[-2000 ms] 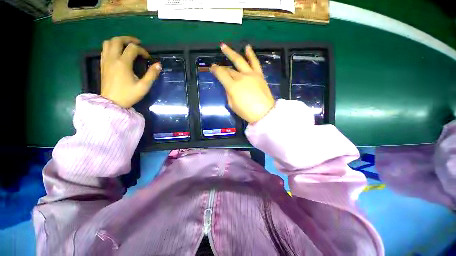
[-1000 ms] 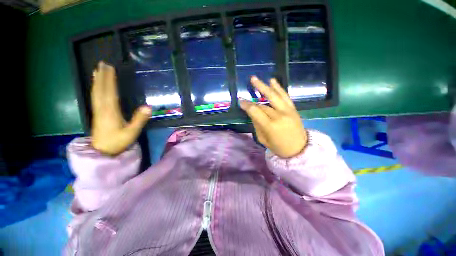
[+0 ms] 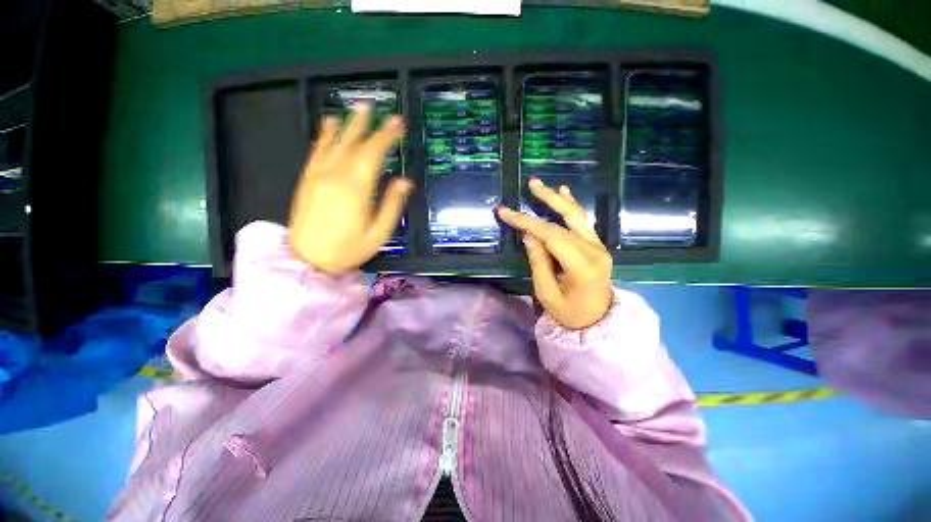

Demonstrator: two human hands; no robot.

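A black phone tray (image 3: 260, 92) lies on the green mat, its leftmost pocket empty. My left hand (image 3: 349, 194) is open over the leftmost smartphone (image 3: 357, 90) and hides much of it. The second smartphone (image 3: 461, 153) and the third smartphone (image 3: 560, 122) show rows of green text on their upper halves. The rightmost smartphone (image 3: 659, 153) has a dark screen with a bright reflection. My right hand (image 3: 567, 250) is at the lower part of the third smartphone, fingers apart, holding nothing. Whether its fingertips touch the screen I cannot tell.
The green mat (image 3: 817, 184) runs to both sides of the tray. A wooden board (image 3: 245, 8) and a white paper (image 3: 436, 5) lie at the back edge. Dark stacked trays (image 3: 61, 153) stand at the left. Part of another person's pink smock (image 3: 868, 342) shows at the right.
The phone screens changed from plain blue with red and green marks low down to rows of green text on at least two phones. My left hand moved right from the empty pocket onto the leftmost phone.
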